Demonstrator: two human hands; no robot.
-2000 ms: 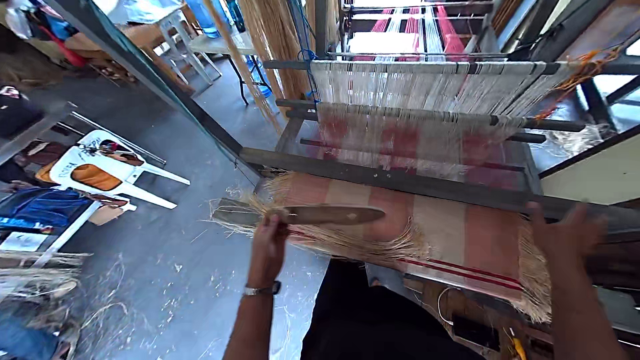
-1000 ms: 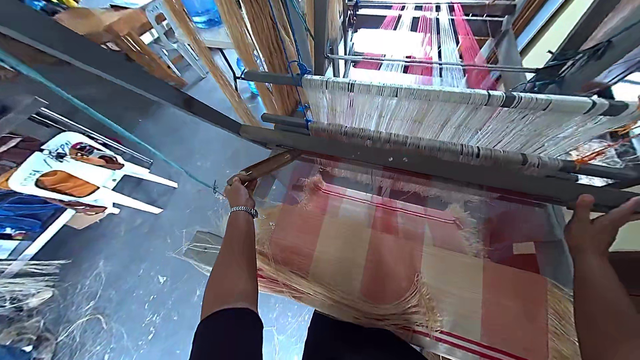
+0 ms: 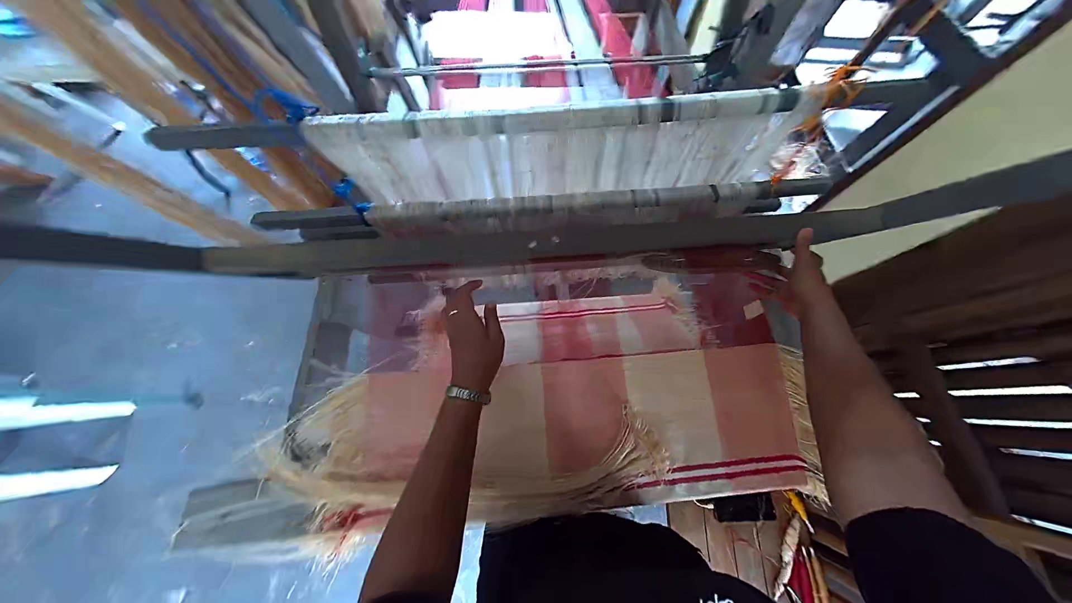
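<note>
On a wooden floor loom, a woven cloth [image 3: 586, 402] with pink and beige stripes spreads before me, loose straw-coloured fibres [image 3: 502, 494] lying along its near edge. My left hand [image 3: 473, 335] hovers over or rests on the cloth at the left, fingers apart, nothing visible in it; contact is unclear. My right hand [image 3: 800, 276] is at the right side, just below the loom's wooden beater bar [image 3: 536, 247], by the end of a dark flat wooden stick [image 3: 712, 261]. Whether it grips the stick cannot be told. Behind the bar hang the white string heddles [image 3: 553, 151].
Wooden poles [image 3: 142, 167] and blue cord [image 3: 285, 107] stand at the upper left. A cream wall [image 3: 930, 167] and dark slatted wood [image 3: 963, 394] bound the right side. A black object [image 3: 745, 507] lies below the cloth's near edge.
My left hand has left the flat stick it held at the left and moved right over the cloth. The stick now shows at the right, near my right hand.
</note>
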